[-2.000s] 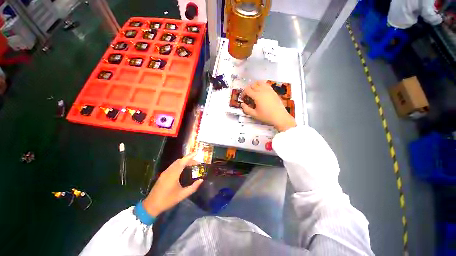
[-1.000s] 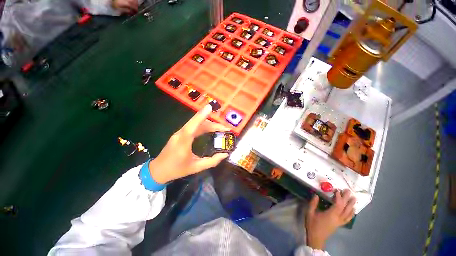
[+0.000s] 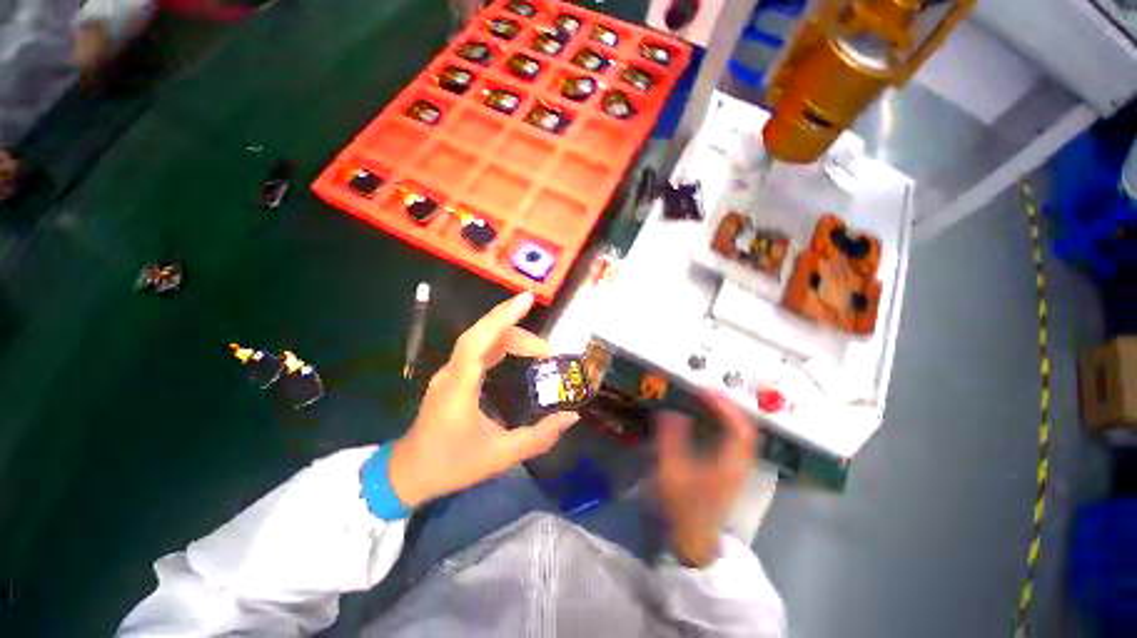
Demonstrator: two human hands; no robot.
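Observation:
My left hand [image 3: 455, 430], with a blue wrist band, holds a dark squarish module [image 3: 560, 383] between thumb and fingers, its white and gold face showing. My right hand [image 3: 702, 471] is blurred in front of the press's near edge; whether it holds anything cannot be told. On the white press bed [image 3: 779, 327], a smaller brown-orange fixture [image 3: 751, 246] has a module in it. A larger double fixture [image 3: 835, 277] with dark recesses lies to its right. The amber press cylinder [image 3: 817, 94] is above and behind them.
The red-orange tray [image 3: 430, 228] holds several modules and a purple-white piece [image 3: 531, 258]. Tweezers or a similar slim tool [image 3: 418, 330] and loose modules with flex tails [image 3: 277, 364] lie on the green bench. A black part [image 3: 681, 199] is on the press bed. Another person's sleeve [image 3: 50, 69] shows at upper left.
My right hand has moved left from the press's front corner beside the red button. My left hand still holds the module, a little lower. The view has shifted, bringing the slim tool into sight.

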